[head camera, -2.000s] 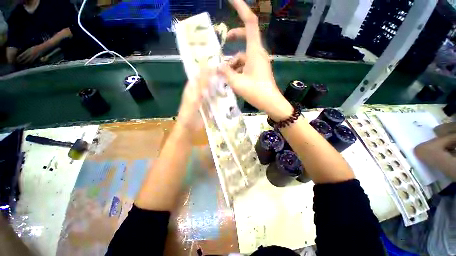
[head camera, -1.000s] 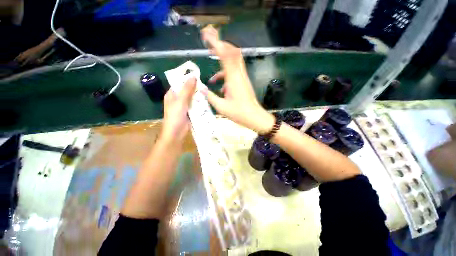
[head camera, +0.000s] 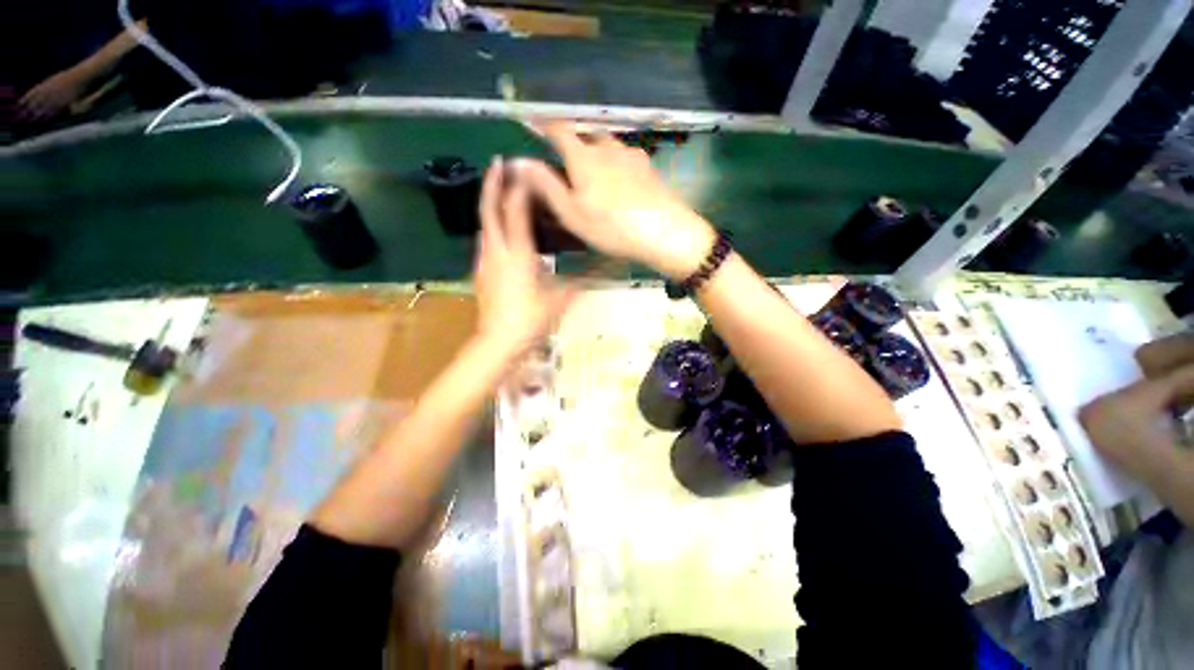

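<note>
My left hand (head camera: 513,268) is raised over the belt's near edge, blurred, fingers pointing up. My right hand (head camera: 615,196) reaches in from the right, its fingers close to my left fingertips. A dark shape, seemingly a black housing, shows between them; the blur hides whether either hand grips it. A white strip (head camera: 547,524) with round cut-outs runs from below my left wrist toward me; its upper end is hidden, so I cannot tell if my left hand holds it. Black housings (head camera: 723,445) stand clustered under and beside my right forearm.
The green conveyor belt (head camera: 393,242) carries black housings (head camera: 334,225). A white cable (head camera: 249,111) hangs over it. A small hammer (head camera: 151,360) lies left beside the brown board (head camera: 327,347). Spare strips (head camera: 1015,452), a pale metal post (head camera: 995,190) and another person's hand (head camera: 1139,419) are at right.
My hands have come together, the right moving down and left toward my left fingertips. The strip's upper end, earlier raised in my left hand, is now hidden. Housings on the belt have shifted right.
</note>
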